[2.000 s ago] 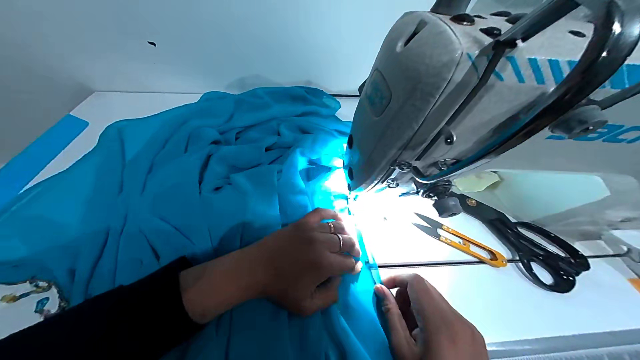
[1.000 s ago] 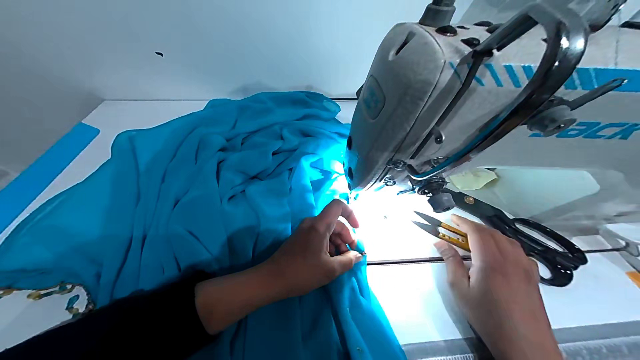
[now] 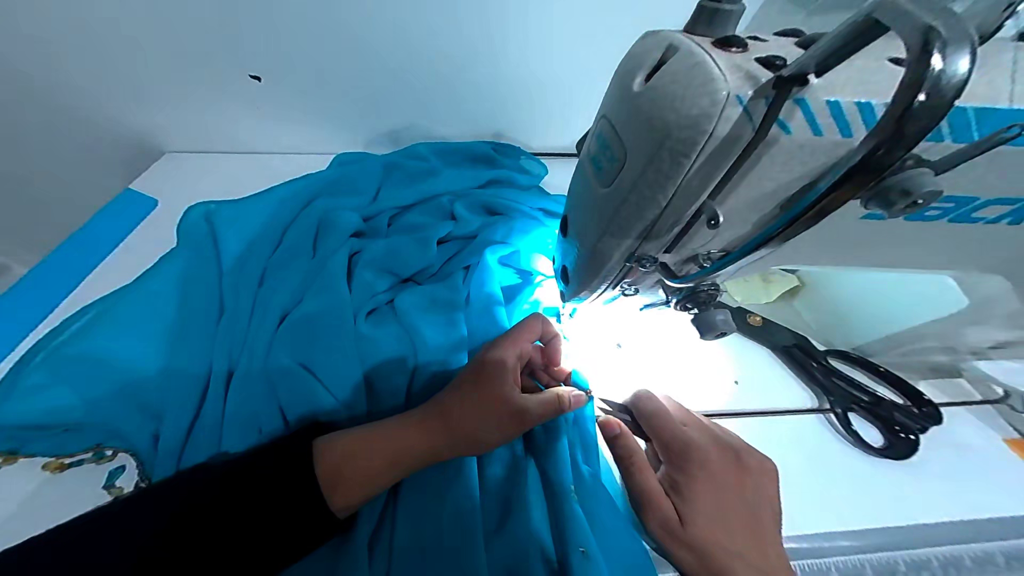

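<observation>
Turquoise sheer fabric (image 3: pixel 304 320) lies in folds left of the sewing machine (image 3: pixel 664 152). With thumb and fingers my left hand (image 3: pixel 512 384) pinches the fabric's edge, just in front of the brightly lit needle area. My right hand (image 3: pixel 688 480) holds thread snips (image 3: pixel 620 416), whose dark blade tips meet the pinched edge; most of their yellow handle is hidden in the hand. Glare hides the needle and presser foot. A beaded trim (image 3: pixel 80 462) edges the fabric at the lower left.
Black-handled scissors (image 3: pixel 848 384) lie right of the needle area, partly behind the machine head. A blue strip (image 3: pixel 72 272) runs along the table's left side. Near the front right edge is a clear ruler (image 3: pixel 920 558). A pale scrap (image 3: pixel 760 286) sits under the machine arm.
My right hand has let go of the fabric edge, taken up the yellow snips that lay beside the scissors, and brought them left to the fabric. My left hand still pinches the fabric.
</observation>
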